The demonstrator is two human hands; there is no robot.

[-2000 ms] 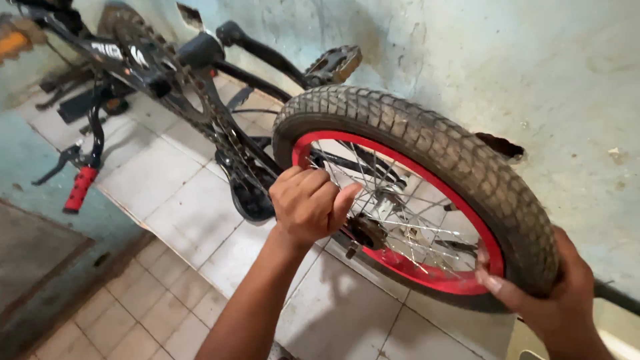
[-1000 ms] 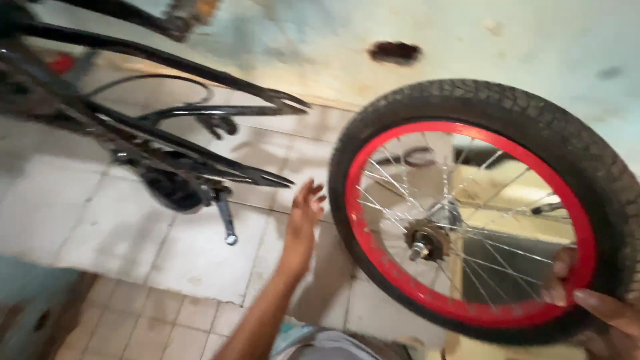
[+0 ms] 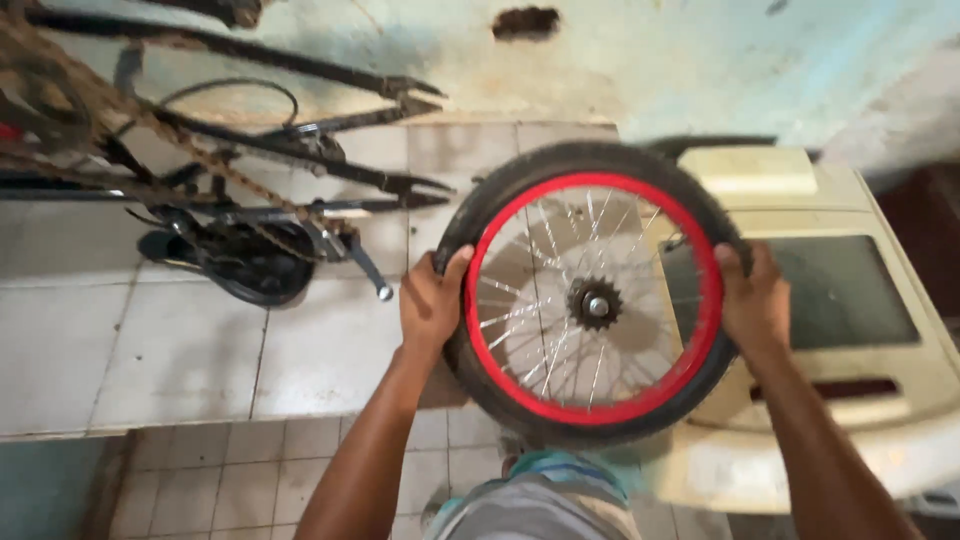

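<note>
Between my two hands is a bicycle wheel with a black knobbly tyre and a red rim, its sprocket and axle end facing up toward me. My left hand grips the tyre and rim at the left side, thumb on the rim. On the right side my right hand holds it the same way. To the left lies the black bicycle frame, its rear fork ends bare and apart from the wheel. A rusty chain hangs along the frame, and a black saddle rests on the tiles.
The white-tiled ledge carries the bicycle and ends in a front edge above a tiled floor. A cream-coloured appliance with a dark window stands at the right. Behind runs a stained wall with a hole.
The wheel, earlier at the rear of the frame, has come away to the right of it. My left hand, off the wheel one second ago, now grips its left side.
</note>
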